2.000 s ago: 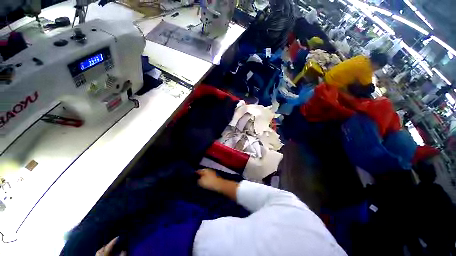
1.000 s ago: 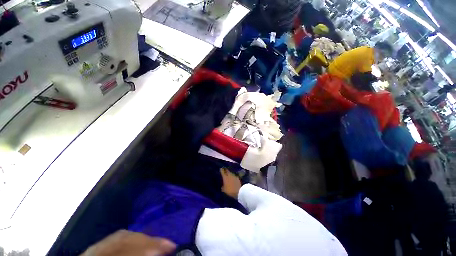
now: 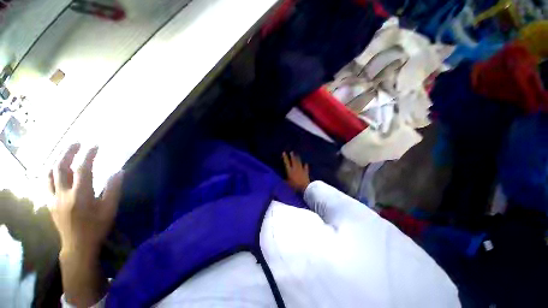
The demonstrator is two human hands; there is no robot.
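Note:
My left hand [image 3: 81, 195] is raised over the near edge of the white machine table [image 3: 162, 78], fingers spread, holding nothing. My right hand [image 3: 296, 172] is low beside my lap, fingers apart, at the dark navy cut pieces [image 3: 300, 141] below the table. I cannot see anything gripped in it. The red-handled snips [image 3: 99, 9] lie on the machine bed at the top left, blurred. The metal plate of the needle area [image 3: 12, 133] shows at the left edge in glare.
A red bin [image 3: 336, 115] below the table edge holds cream scraps [image 3: 414, 90] and dark cloth [image 3: 312, 48]. A purple apron [image 3: 204, 228] covers my lap. Red cloth [image 3: 508, 78] and blue cloth [image 3: 529, 162] lie at the right.
The view has tilted down and moved closer to the lap and bin. My left hand has come up from the lower edge to the table edge, fingers spread. My right hand stays low.

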